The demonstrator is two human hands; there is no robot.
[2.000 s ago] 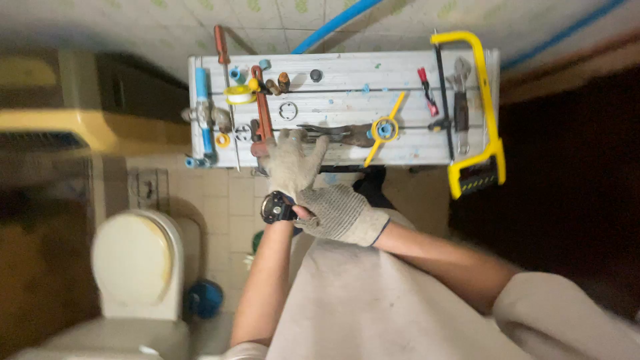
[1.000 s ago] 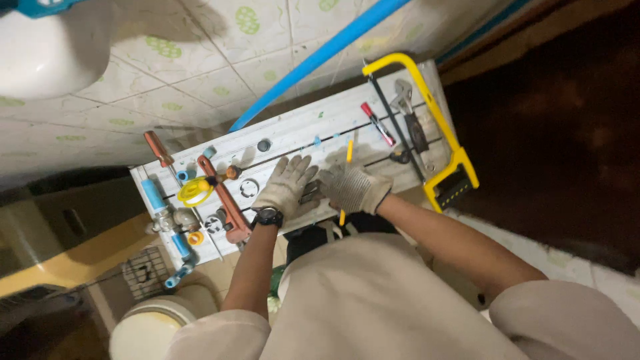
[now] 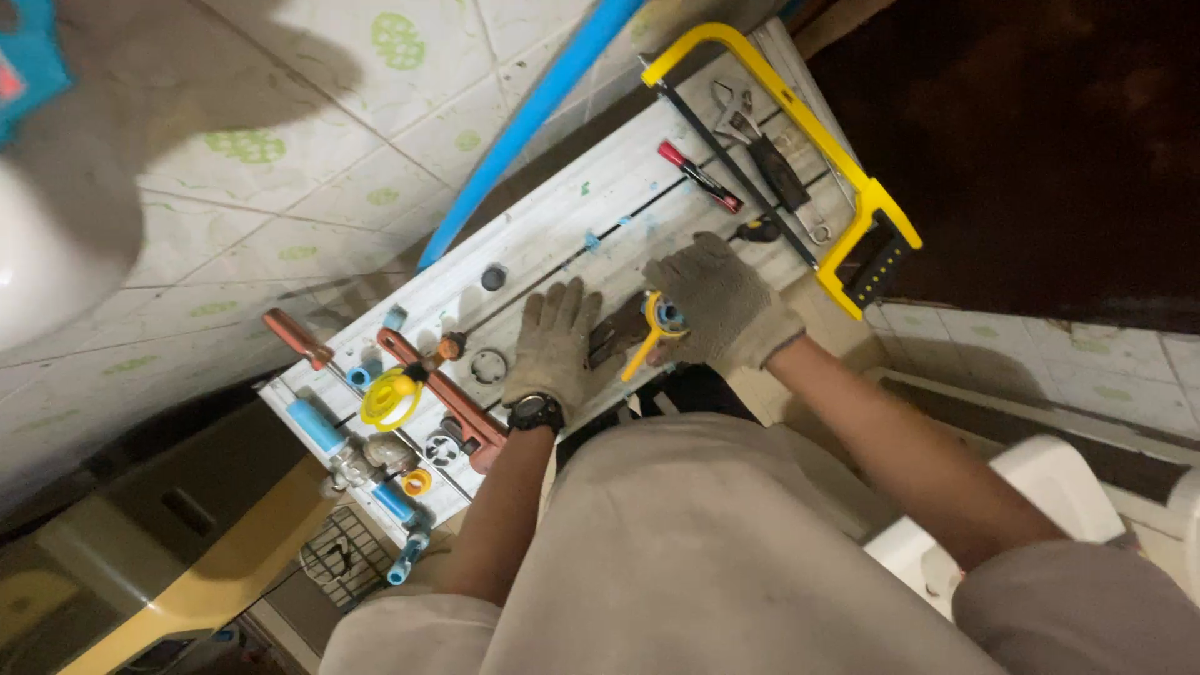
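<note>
My left hand, in a knitted work glove with a black watch at the wrist, lies palm down on the white slatted table, fingers apart. Just left of it are a red pipe wrench and a round drain grate. My gloved right hand is bent over a yellow-handled round tool with a blue centre; its fingertips are partly hidden, so whether it grips the tool is unclear. Between my hands, dark-handled pliers lie partly covered.
A yellow hacksaw, an adjustable wrench and a red-and-black marker lie at the right. At the left are yellow thread tape, a screwdriver and blue pipe fittings. A long blue pipe leans behind the table.
My hands, close together two seconds ago, are now apart on the table. The right hand has moved right, and the yellow round tool shows again. The view has turned.
</note>
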